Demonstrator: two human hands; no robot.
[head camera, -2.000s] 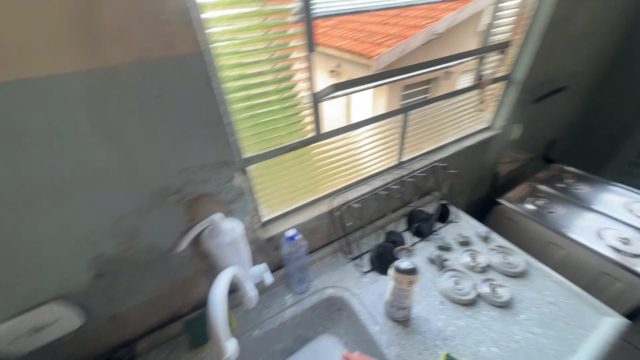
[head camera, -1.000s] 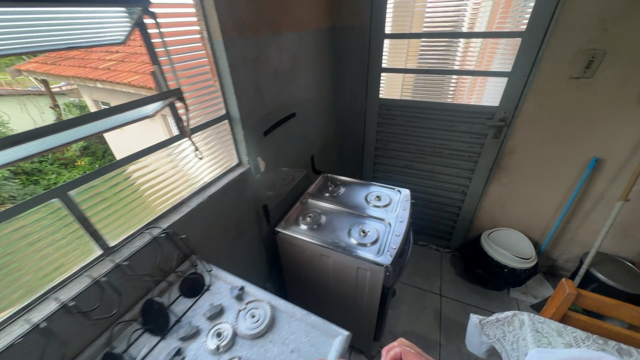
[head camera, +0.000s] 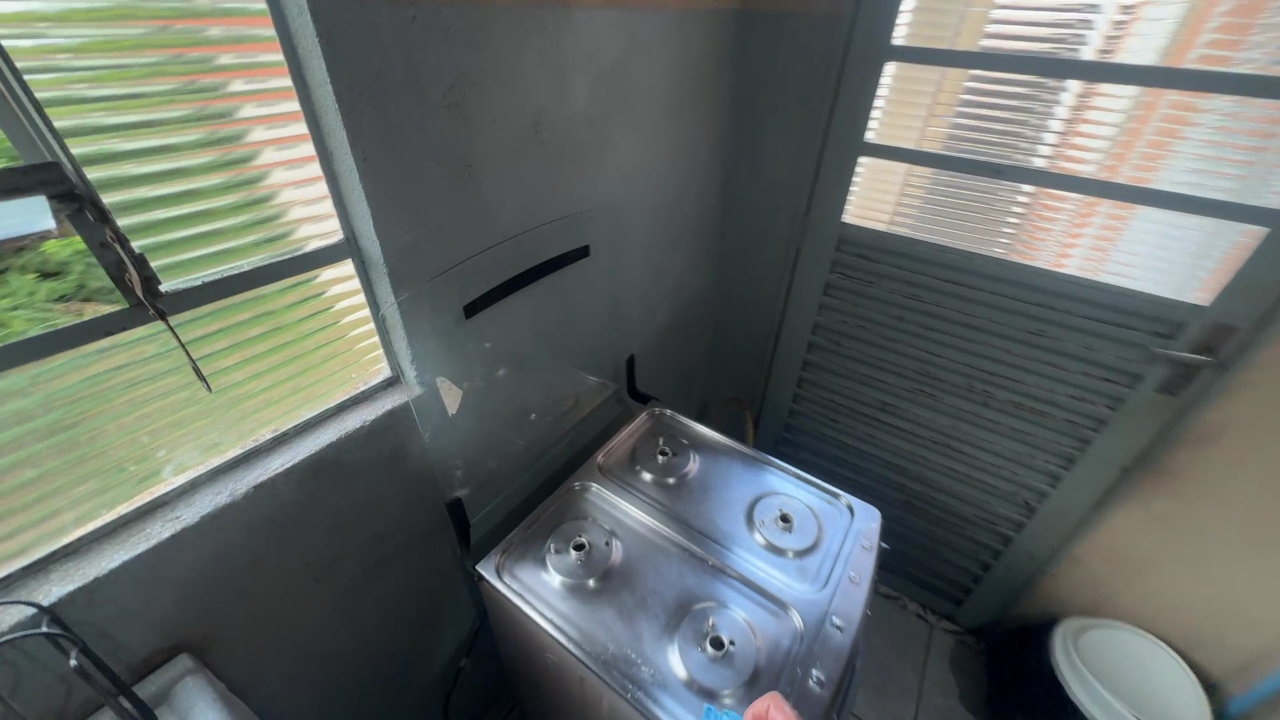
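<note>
A stainless-steel gas stove (head camera: 690, 560) stands in the corner, its four round burner seats bare of caps and grates. Its glass lid (head camera: 530, 400) is raised against the wall. At the bottom edge a small part of a hand, probably my right hand (head camera: 770, 706), shows over the near edge of the stove top. Just left of it is a bit of something light blue (head camera: 720, 712); whether the hand holds it cannot be told. My left hand is out of view.
A louvred metal door (head camera: 980, 400) stands behind the stove on the right, a window (head camera: 180, 300) on the left. A black bin with a white lid (head camera: 1130, 670) is at bottom right. Part of a black wire rack (head camera: 70, 650) shows at bottom left.
The view has swung right from the sink and counter to the stove, which is now closer. The burner parts on the counter have left the view.
</note>
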